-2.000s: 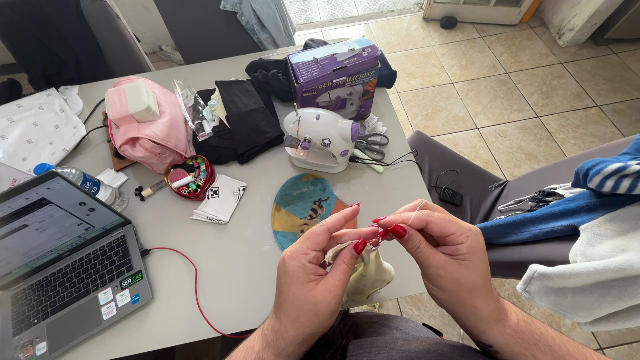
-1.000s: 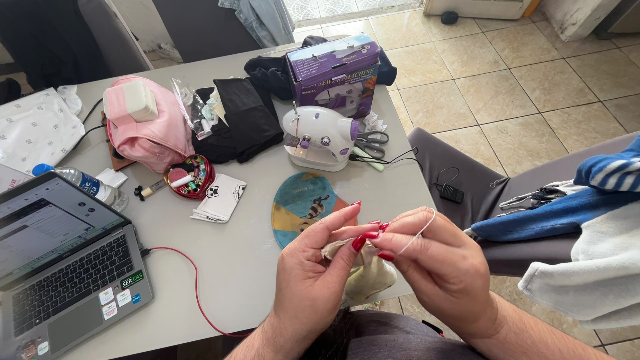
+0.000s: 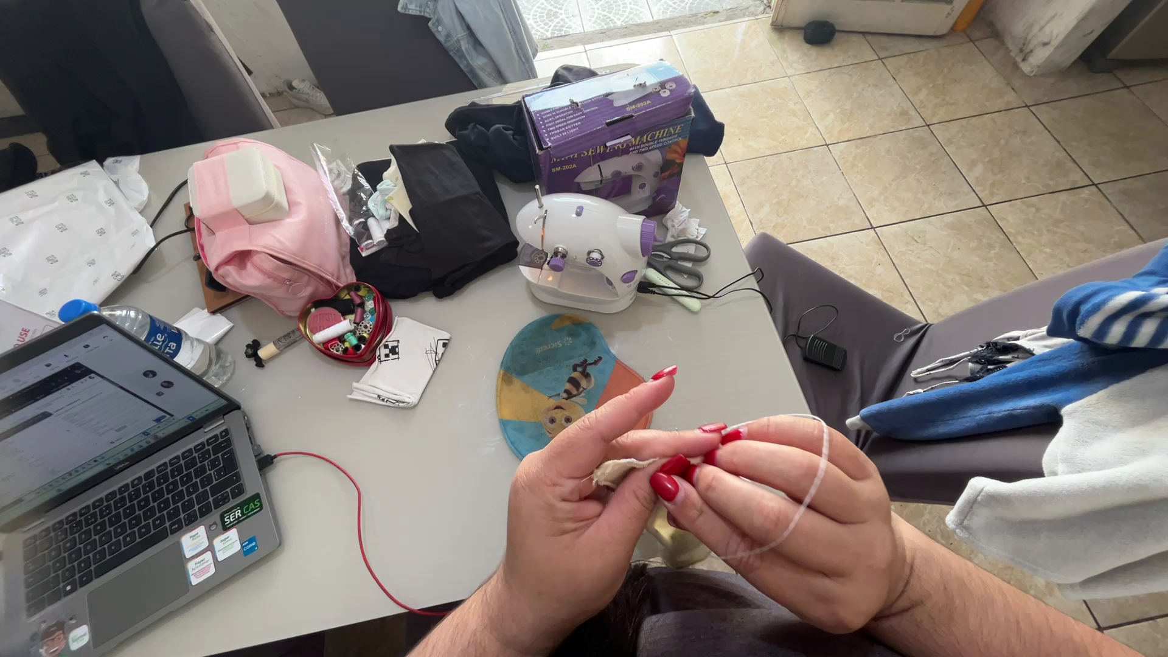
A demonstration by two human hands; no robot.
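My left hand (image 3: 584, 493) pinches the edge of a small cream cloth (image 3: 620, 471) between thumb and fingers, its index finger raised. Against it, my right hand (image 3: 794, 511) has its fingertips closed at the same edge. A white thread (image 3: 824, 456) loops out over the back of the right hand. Whether a needle sits between the fingertips cannot be seen. Part of the cloth hangs below, mostly hidden by the hands. Just beyond them lies a round mouse pad with a bee picture (image 3: 547, 374). A white mini sewing machine (image 3: 584, 246) stands farther back.
Grey-handled scissors (image 3: 680, 263) lie beside the machine, before its purple box (image 3: 607, 137). Leftward are a heart-shaped tin of sewing supplies (image 3: 379, 342), folded white cloth (image 3: 401, 360), black fabric (image 3: 438, 219), a pink bag (image 3: 274, 237), a bottle (image 3: 155, 338) and a laptop (image 3: 137, 493). Clothes (image 3: 1077, 438) cover a chair at right.
My right hand's fingers have closed in around the cloth edge, and the thread now forms a wider loop over them. The left index finger is raised more. The cloth hangs less visibly below the hands.
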